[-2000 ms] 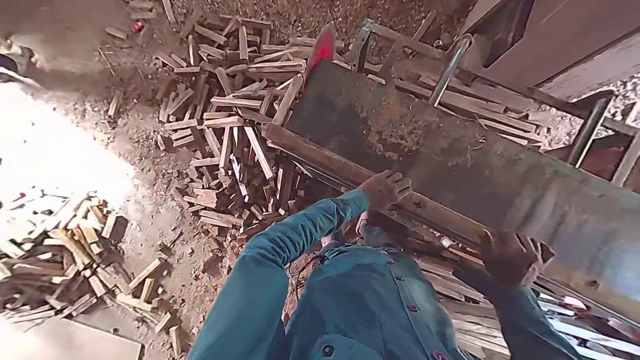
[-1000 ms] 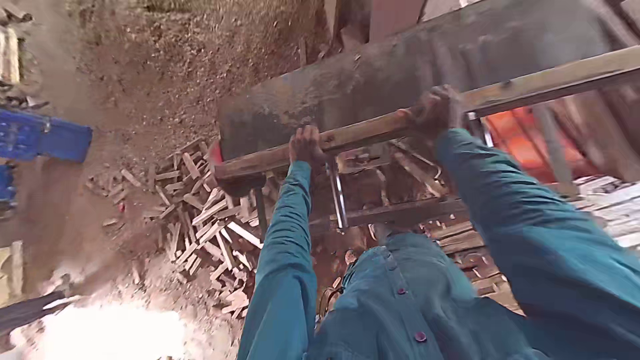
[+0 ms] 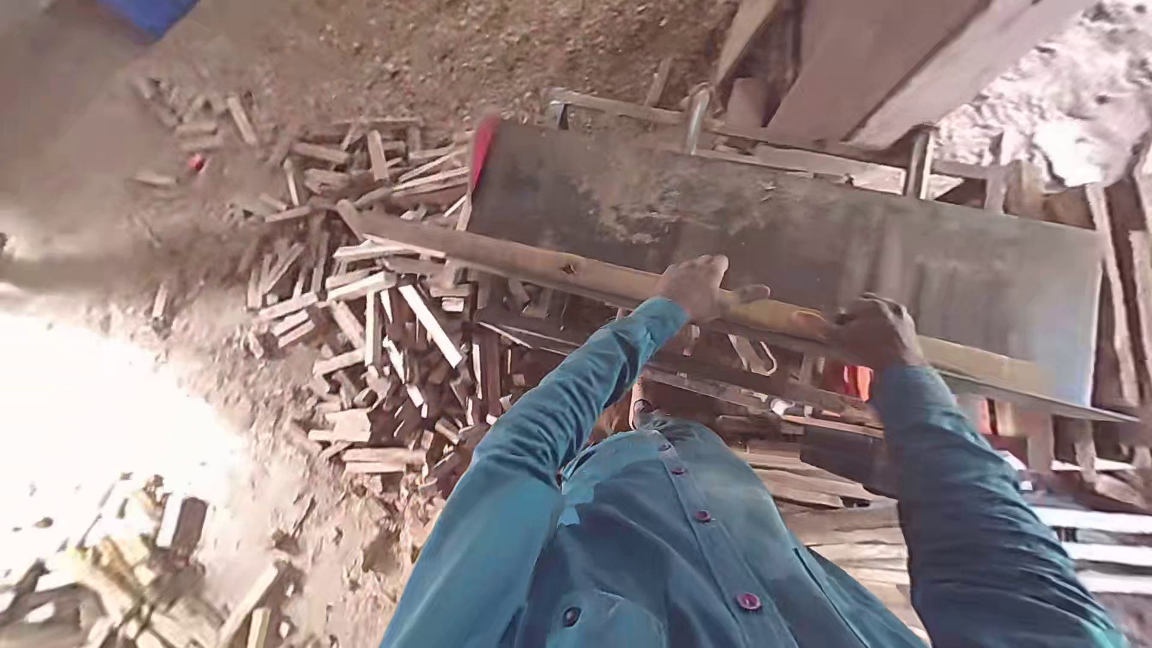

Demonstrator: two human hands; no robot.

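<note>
A long wooden plank (image 3: 585, 272) lies along the near edge of a dark, scuffed flat table surface (image 3: 792, 225). Its left end juts past the table over scattered wood offcuts. My left hand (image 3: 695, 286) grips the plank near its middle, with the fingers over its top. Farther right, my right hand (image 3: 875, 331) is closed around the same plank near the table's near edge. The undersides of both hands are hidden. A red piece (image 3: 483, 148) is at the table's left end.
Heaped wood offcuts (image 3: 360, 288) cover the ground left of the table. Another offcut pile (image 3: 135, 576) lies at lower left. Beyond the table are a metal bar (image 3: 697, 117) and large boards (image 3: 882, 63). Stacked wood strips (image 3: 837, 531) lie at right beside my body.
The view has swung about between frames. Both hands stay on the plank. My hands are at different places along it than one second ago.
</note>
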